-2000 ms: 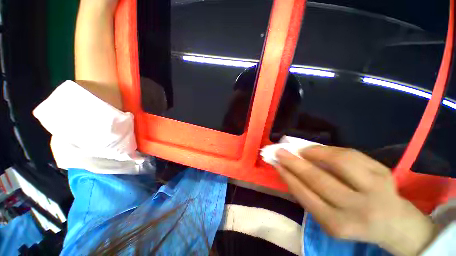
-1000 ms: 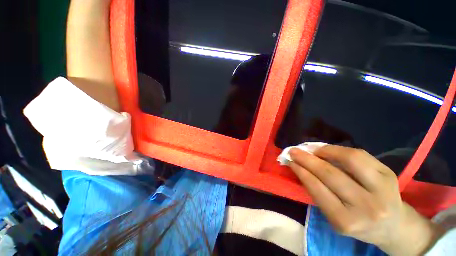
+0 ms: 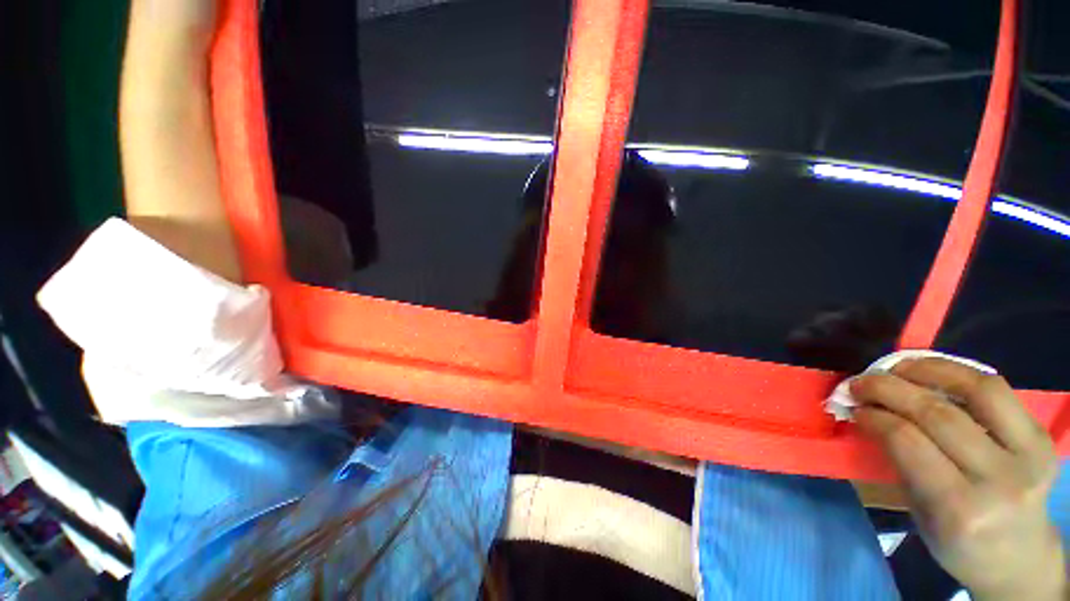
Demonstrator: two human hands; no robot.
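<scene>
A red foam tray (image 3: 411, 340) lies across the view and holds three glossy black tablets, screen side up, mirroring the lamps. One tablet (image 3: 452, 223) is at the left, one (image 3: 774, 247) in the middle, and one (image 3: 1021, 305) is cut off at the right edge. My right hand (image 3: 968, 458) pinches a white wiping cloth (image 3: 909, 366) at the tray's near rim, by the divider between the middle and right tablets. My left forearm (image 3: 176, 117) runs up along the tray's left side. My left hand is beyond the top edge of the picture.
A dark green surface (image 3: 88, 94) shows at the upper left. My white cuff (image 3: 176, 329) touches the tray's near left corner. My blue sleeve and striped clothing are below the tray. Blurred white and dark items (image 3: 70, 493) are at the lower left.
My right hand has moved right with the cloth, from the middle tablet's near left corner to the divider at its right. The tray and my left forearm appear slightly further left.
</scene>
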